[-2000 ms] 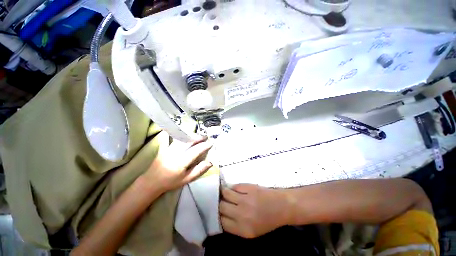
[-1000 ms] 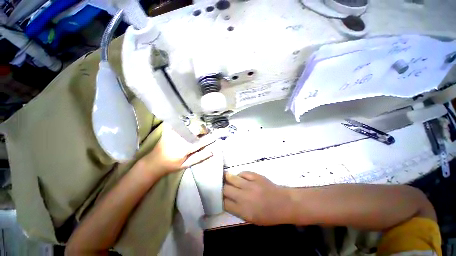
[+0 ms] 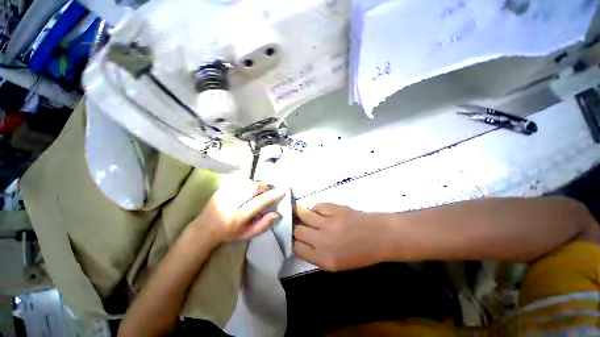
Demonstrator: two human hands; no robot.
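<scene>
The khaki garment piece [image 3: 99,230] drapes over the left side of the machine and down under my left forearm. White pocketing [image 3: 263,283] hangs from it between my hands. My left hand [image 3: 240,214] lies on the cloth just in front of the needle area, fingers pointing right and slightly apart. My right hand [image 3: 335,235] pinches the right edge of the white cloth, fingers curled. The white lockstitch machine [image 3: 289,39] stands above my hands. Its presser foot [image 3: 255,161] is bright and hard to make out.
The white lamp head [image 3: 115,164] hangs left of the needle. Dark thread snips [image 3: 503,120] lie on the machine bed [image 3: 421,171]. A handwritten paper sheet [image 3: 460,46] hangs on the machine's arm. Blue items [image 3: 62,39] are at the upper left.
The view has moved closer to the machine. The hanging white cloth edge has moved up a little between my hands, with the visible piece now shorter. Both hands still hold the work.
</scene>
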